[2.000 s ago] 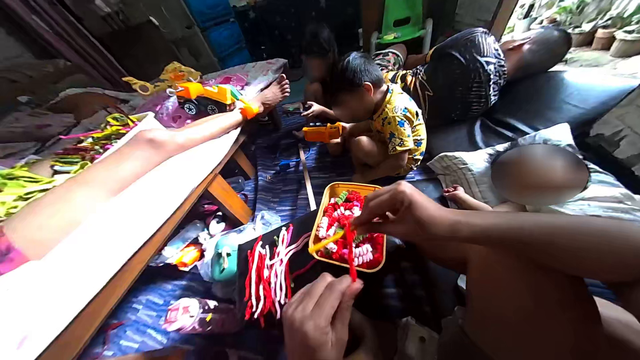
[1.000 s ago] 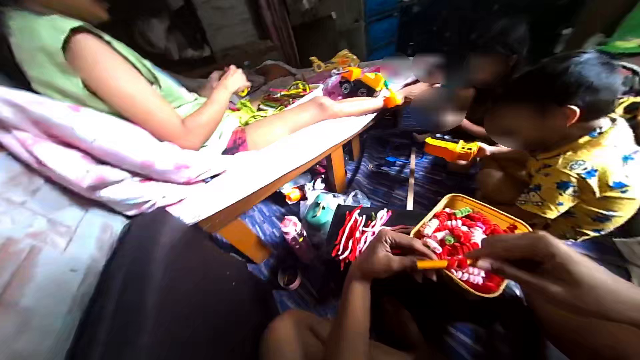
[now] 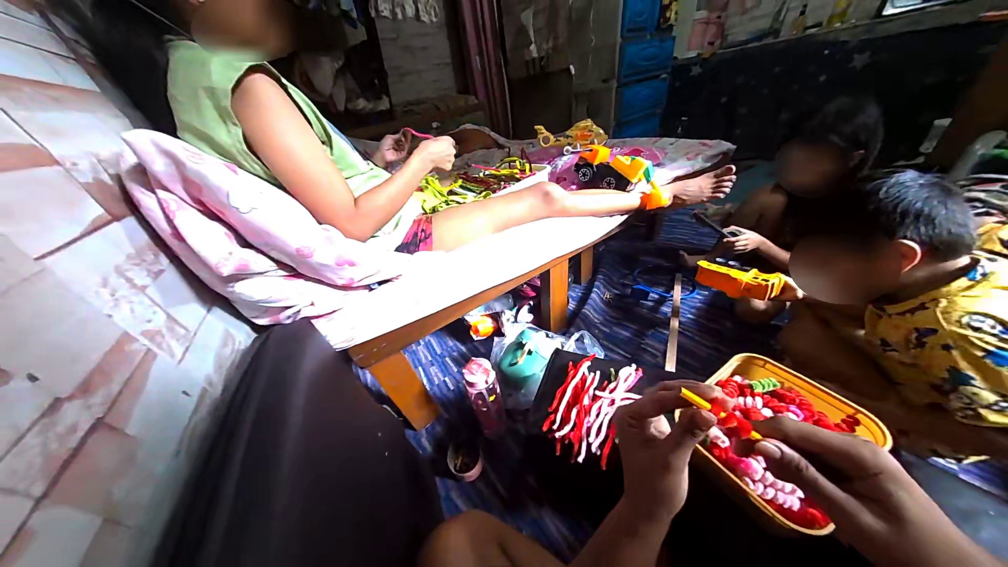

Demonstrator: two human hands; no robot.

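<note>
Between my left hand (image 3: 661, 441) and my right hand (image 3: 843, 472) is a thin yellow stick (image 3: 696, 399), with a red fuzzy pipe cleaner (image 3: 732, 424) wound about its middle. The fingers of my left hand pinch the stick near its upper left end, and those of my right hand close on its lower right part. Just behind and below them is a yellow plastic basket (image 3: 740, 504) holding coiled pipe cleaners in red, pink, white and a little green. Straight red and white pipe cleaners (image 3: 587, 409) lie on a dark surface left of my left hand.
A person in green sits on a low wooden bed (image 3: 488, 303) at left, holding a pink strand. Two people sit at right, one with an orange toy (image 3: 736, 279). A pink-lidded bottle (image 3: 482, 386), a cup (image 3: 465, 461) and a teal item in plastic (image 3: 524, 358) stand near the bed.
The view has swung left, bringing the person in green into sight. Two seconds ago my hands were farther apart with a red strand stretched between them; now they are close together around the yellow stick.
</note>
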